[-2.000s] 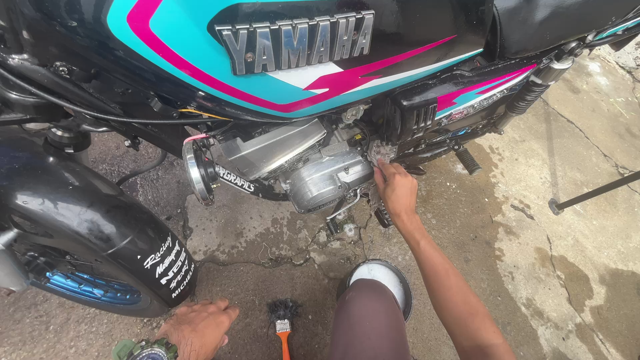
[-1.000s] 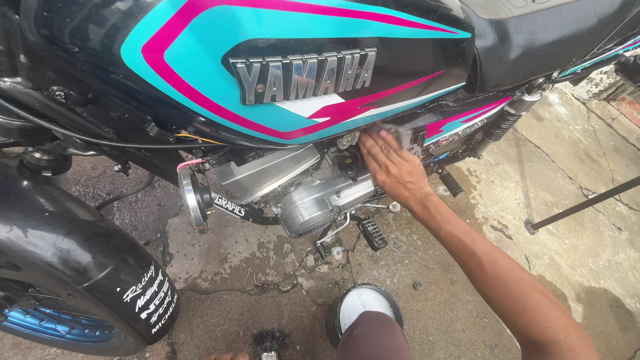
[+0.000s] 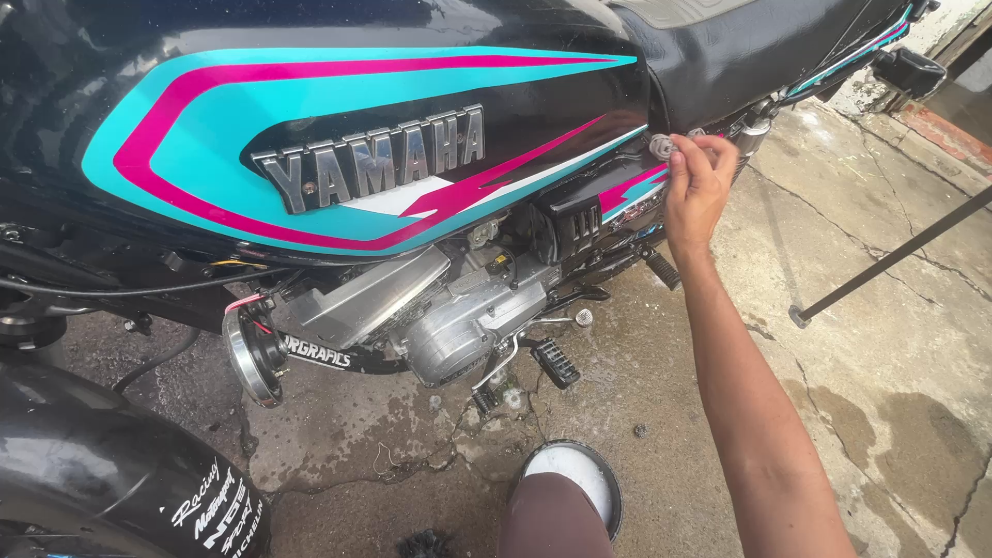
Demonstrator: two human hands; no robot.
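Observation:
My right hand (image 3: 700,182) holds a bunched grey scrubbing pad (image 3: 664,147) between thumb and fingers. It is at the upper edge of the motorcycle's side cover (image 3: 620,182), just below the seat (image 3: 721,66). To the left is the black fuel tank (image 3: 542,93) with turquoise and magenta stripes and a Yamaha emblem (image 3: 380,159). Beneath the tank sits the silver engine cover (image 3: 465,329), near the footpeg (image 3: 556,363). My left hand is out of view.
A bucket of whitish liquid (image 3: 577,473) stands on wet, cracked concrete beside my knee (image 3: 552,519). Dark brush bristles (image 3: 426,545) show at the bottom edge. The front fender (image 3: 116,457) is at lower left, a metal bar (image 3: 891,260) at right.
My right hand has moved from beside the engine, up past the side cover's front, toward the rear below the seat. My left hand, earlier at the bottom left, has left the view.

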